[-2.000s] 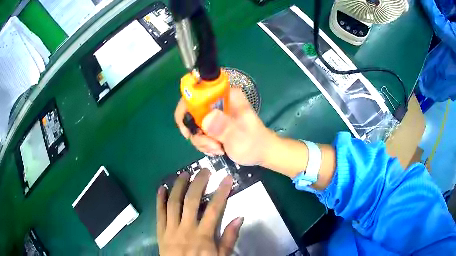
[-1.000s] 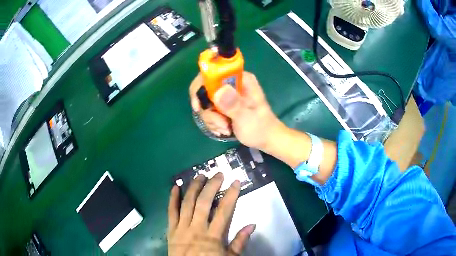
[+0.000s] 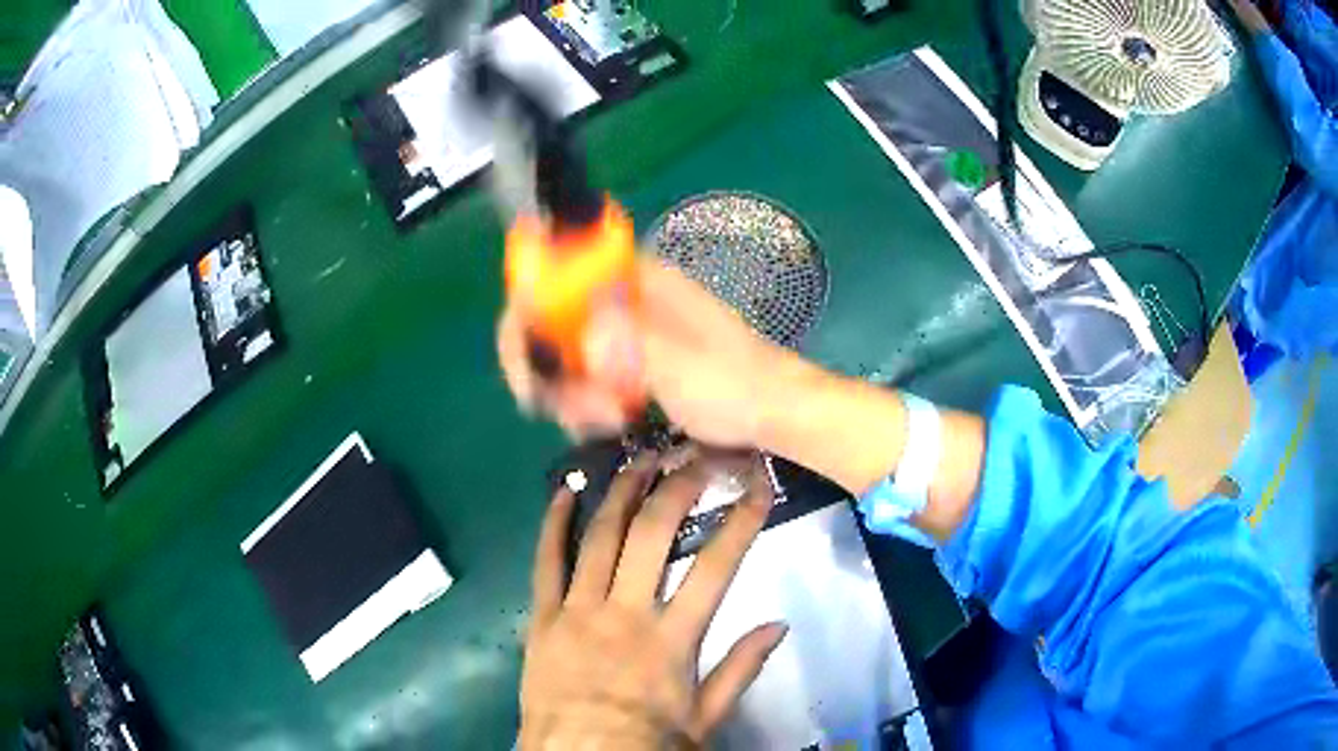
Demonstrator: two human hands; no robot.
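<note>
A half-assembled tablet unit (image 3: 822, 587) lies at the bottom centre, its silver-white panel towards me and its circuitry partly hidden under my hands. My left hand (image 3: 631, 602) rests flat on it with fingers spread, gripping nothing. My right hand (image 3: 660, 360) is closed around the orange electric screwdriver (image 3: 569, 279), which is blurred and upright over the unit's circuitry end. The screwdriver's tip is hidden. The round speckled screw dish (image 3: 751, 264) sits just beyond my right hand.
More tablet units lie at the top (image 3: 499, 96), at the left (image 3: 159, 367) and at the lower left edge (image 3: 110, 690). A black pad with white strips (image 3: 345, 558) lies left. A long film strip (image 3: 1013, 242), cream fan (image 3: 1137, 52) and black cable (image 3: 1174, 253) are right. Blue sleeves show at the right edge.
The view has shifted, so bench items appear further right. My right hand has moved the screwdriver left and off the dish, towards the unit's circuitry. My left hand stays on the unit.
</note>
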